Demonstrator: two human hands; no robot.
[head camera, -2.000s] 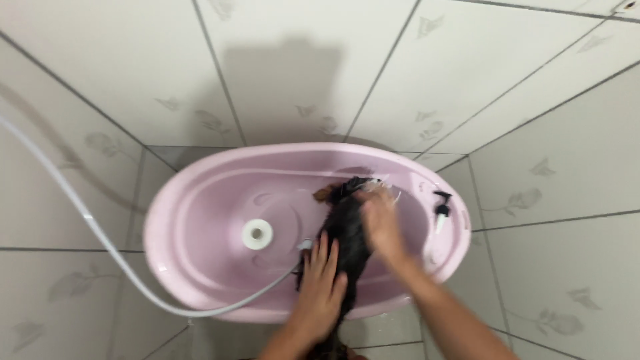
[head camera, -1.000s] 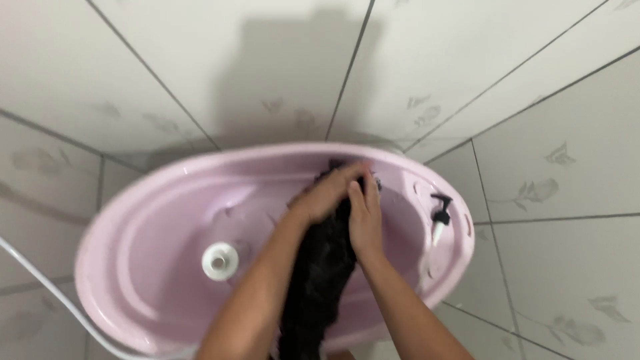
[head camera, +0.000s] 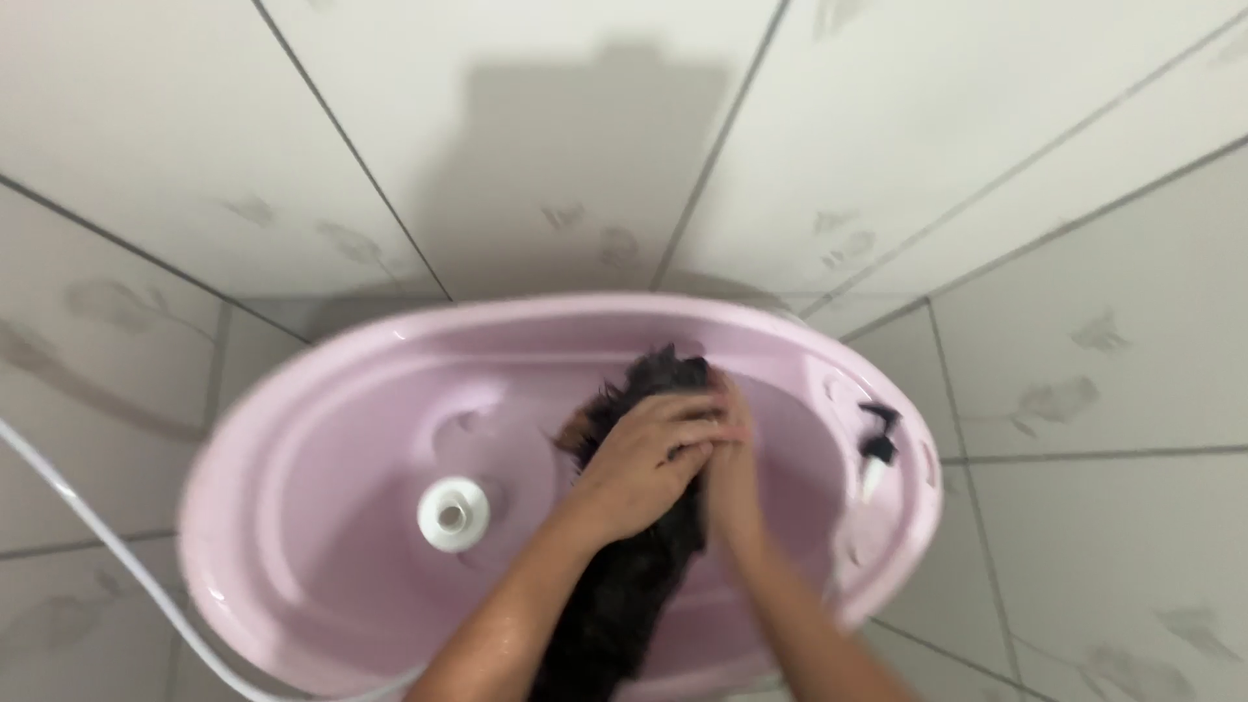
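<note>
A small dark-furred animal, apparently a wet dog (head camera: 624, 595), is in a pink plastic baby bathtub (head camera: 219, 585), its head end toward the far wall. My left hand (head camera: 648, 463) lies across its neck and upper back, fingers reaching right. Against the animal's right side is my right hand (head camera: 726, 439), blurred, its fingers meeting those of my left hand. Some brown fur shows left of the head. The face is hidden, and the hind part runs out of view at the bottom.
A white round plug-like fitting (head camera: 453, 515) sits on the tub floor at left. A black pump dispenser top (head camera: 879, 434) rests in the tub's right ledge. A white hose (head camera: 127, 565) curves around the lower left. Tiled walls (head camera: 585, 146) stand close behind and beside the tub.
My left hand has moved from the animal's back up to its neck area, beside my right hand. The hose, earlier reaching over the tub to the animal, now lies at the lower left.
</note>
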